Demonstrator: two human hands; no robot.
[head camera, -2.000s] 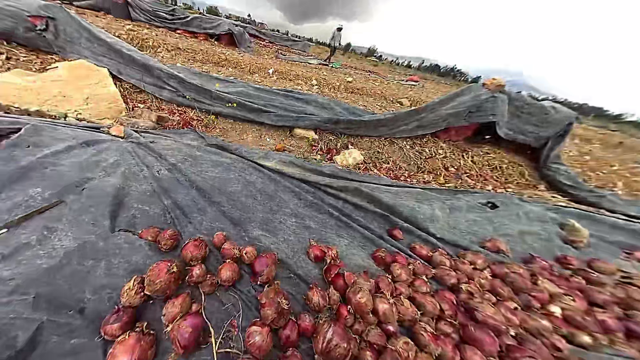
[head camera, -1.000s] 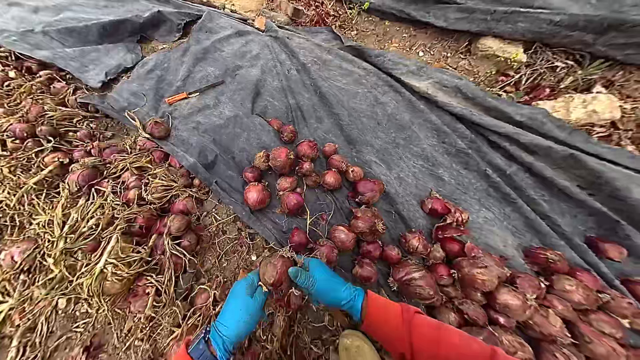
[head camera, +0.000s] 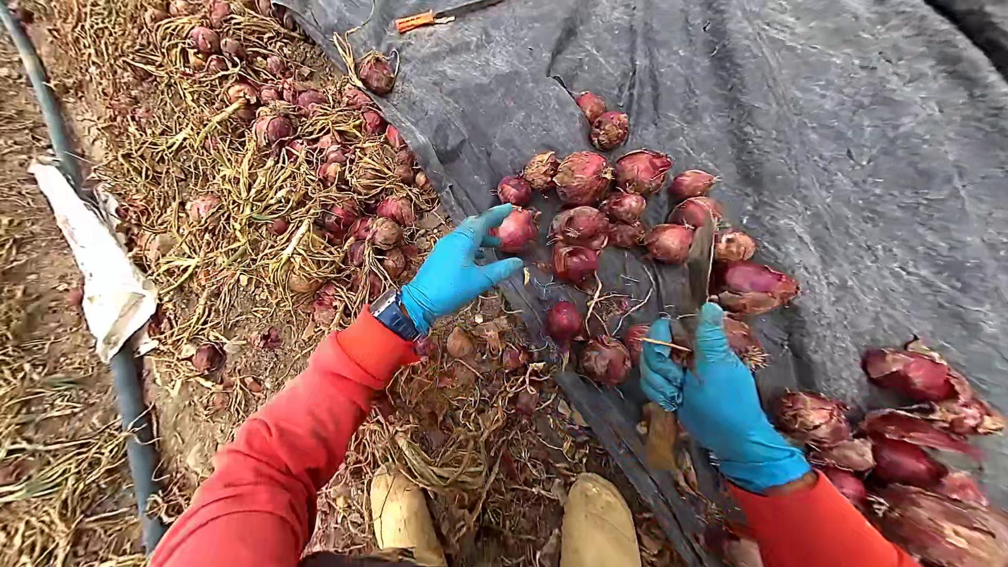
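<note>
My left hand (head camera: 461, 272), in a blue glove, is spread with its fingertips at a red onion (head camera: 516, 229) on the edge of the dark fabric sheet (head camera: 882, 197). It does not appear to grip the onion. My right hand (head camera: 713, 386), also gloved in blue, is closed around a knife, its blade (head camera: 699, 264) pointing up and away and its light handle (head camera: 661, 437) showing below the fingers. A thin dry stalk (head camera: 666, 344) crosses in front of that hand. Several trimmed red onions (head camera: 583, 179) lie around both hands on the sheet.
Untrimmed onions with dry tops (head camera: 291, 165) cover the soil at left. An orange-handled knife (head camera: 415, 21) lies on the sheet's far edge. More onions (head camera: 906, 465) are heaped at lower right. A dark pipe (head camera: 130, 417) with white wrapping runs along the left. Two boots (head camera: 600, 524) stand below.
One second ago both hands were together around an onion; now they are apart, the left spread at an onion on the sheet. The view has swung down from the field.
</note>
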